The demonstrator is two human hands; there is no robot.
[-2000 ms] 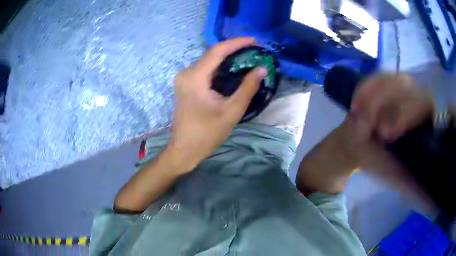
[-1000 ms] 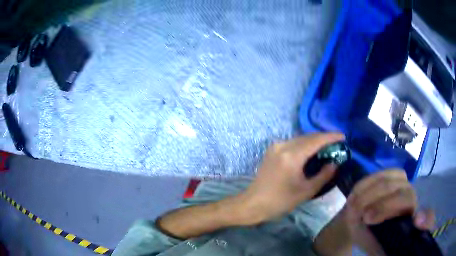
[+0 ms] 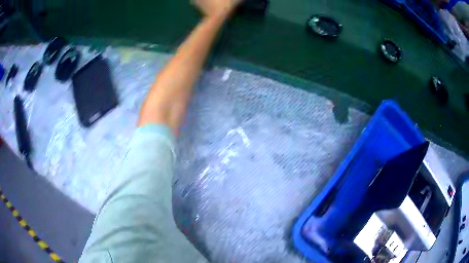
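My left hand [image 3: 216,5] is at the top edge, blurred and partly cut off, with the arm stretched over the green belt [image 3: 288,56]. A dark object [image 3: 252,6] lies right beside its fingers; I cannot tell whether the hand touches or holds it. Round black housings sit further right on the belt: one [image 3: 324,25] near the top, one [image 3: 391,50] beyond it and one [image 3: 438,88] near the right edge. My right hand and the screwdriver are not in view.
The film-covered bench [image 3: 257,169] fills the middle. A blue tray [image 3: 329,200] with a white screw feeder [image 3: 417,223] stands lower right. A flat black square piece [image 3: 95,91] and several black rounds [image 3: 67,64] lie at left. Another person's arm [image 3: 455,28] shows top right.
The view has shifted towards the belt. My left hand has moved from beside the tray, where it held the housing, out to the belt. My right hand and the screwdriver have left the view.
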